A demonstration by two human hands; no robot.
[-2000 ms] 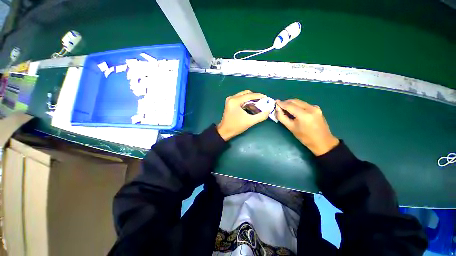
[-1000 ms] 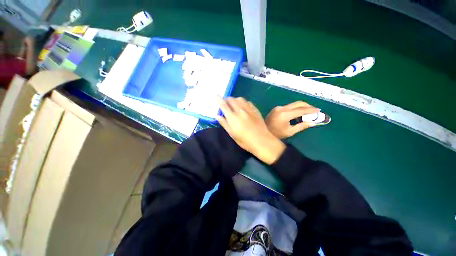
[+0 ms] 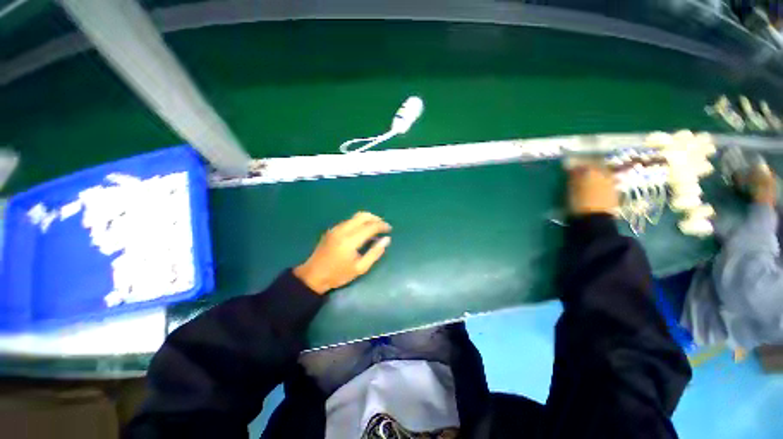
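Observation:
My left hand (image 3: 345,254) is over the green bench, fingers bent, thumb apart, with nothing visible in it. My right hand (image 3: 592,187) is blurred at the left end of a row of corded units (image 3: 637,177) by the rail; its fingertips and anything in them cannot be made out. The row's white cord loops hang toward the bench front. The blue bin (image 3: 203,231) at left holds a heap of small white pieces (image 3: 142,231).
A white corded unit (image 3: 409,114) lies on the green belt beyond the white rail (image 3: 386,163). A white post (image 3: 163,81) stands upper left. Cream bodies (image 3: 691,176) are piled right, near another person's hand (image 3: 761,183) and grey sleeve. A brown carton (image 3: 56,416) is lower left.
The view has turned right. My hands have uncrossed: the right moved from the bin to the row of units. The unit that was in my left hand no longer shows there.

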